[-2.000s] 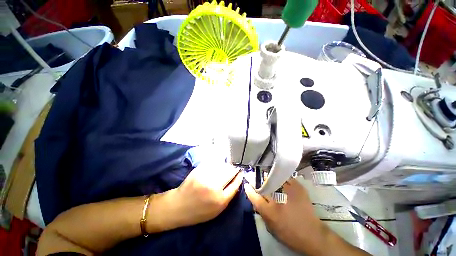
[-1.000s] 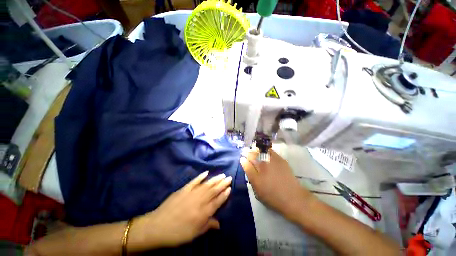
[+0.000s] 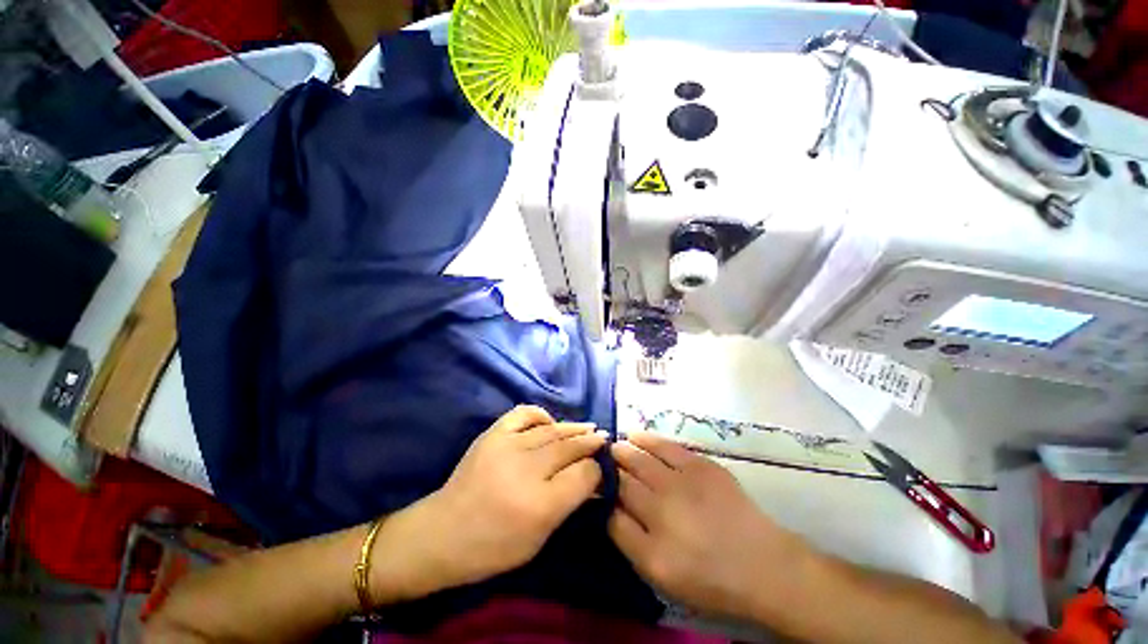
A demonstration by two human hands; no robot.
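Observation:
Navy cloth [image 3: 340, 315] lies over the left part of the table and reaches under the left end of the white sewing machine [image 3: 755, 164]. Its right edge passes the lit presser foot area [image 3: 598, 340] and runs down towards my lap. My left hand [image 3: 523, 484], with a gold bracelet, pinches the cloth edge in front of the needle area. My right hand [image 3: 680, 516] pinches the same edge just to the right, its fingertips close to the left ones. The needle itself is not clear in the glare.
Red-handled snips [image 3: 938, 497] lie on the table to the right, near a printed white paper label [image 3: 869, 377]. A yellow-green fan [image 3: 510, 57] stands behind the machine. A cardboard strip [image 3: 139, 352] lies at left. A pale tub [image 3: 743, 23] is behind. Orange cloth [image 3: 1085, 619] is at lower right.
My left hand has gone from lying flat on the cloth to pinching its edge. My right hand has moved from beside the presser foot down towards me. The view has shifted, showing the machine's screen more fully.

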